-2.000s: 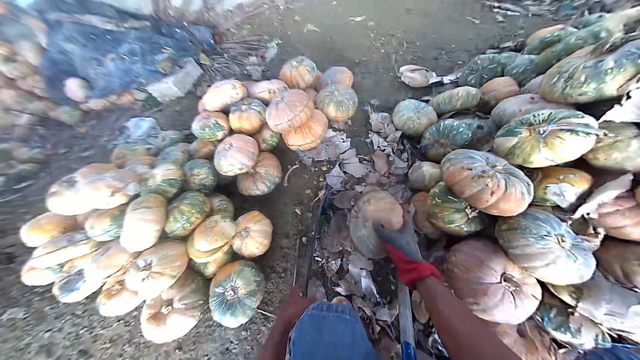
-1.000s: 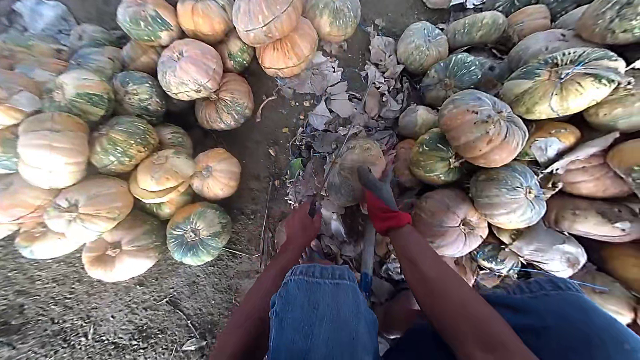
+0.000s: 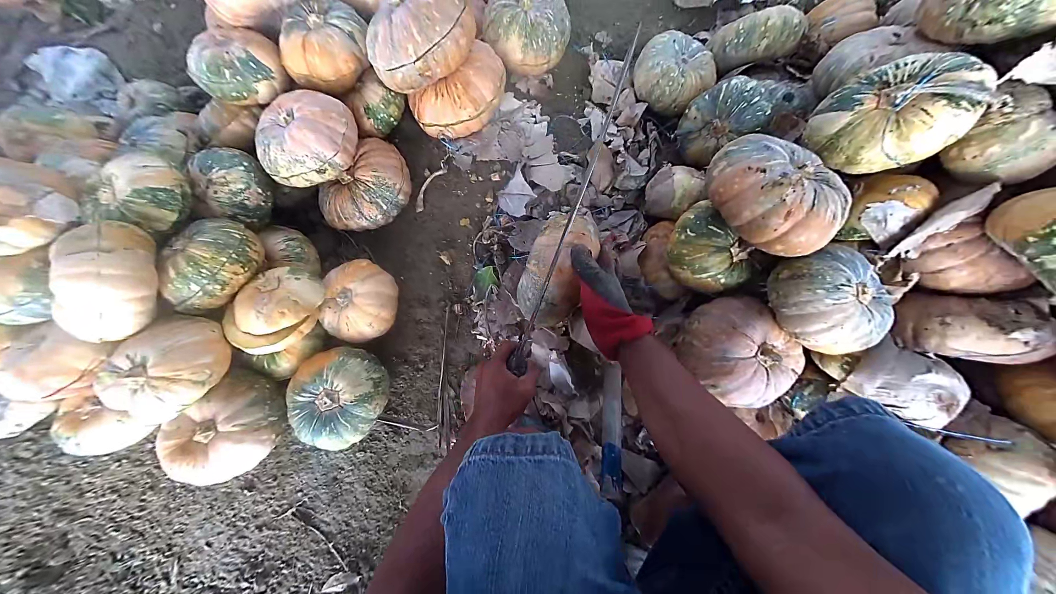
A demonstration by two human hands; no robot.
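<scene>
My bare left hand (image 3: 503, 386) is closed around the dark handle of a long thin blade (image 3: 584, 177), which points up and slightly right. The blade crosses in front of a pale orange and green pumpkin (image 3: 551, 276) lying among dry leaves; whether it touches the skin I cannot tell. My right hand (image 3: 605, 297), in a grey and red work glove, holds the right side of that pumpkin, its fingertips partly hidden. Below it, between my legs, lies a grey and blue pole (image 3: 611, 437).
Piled pumpkins (image 3: 780, 194) crowd close on the right, with dry leaves among them. Another heap of pumpkins (image 3: 305, 139) spreads over the left side. Dry leaves (image 3: 528, 153) cover the strip of ground between the heaps. My jeans-clad knees are at the bottom.
The view has moved closer to the ground between the heaps. My left hand has come up beside the pumpkin with the blade, now raised across it. The pumpkin under my right hand has turned.
</scene>
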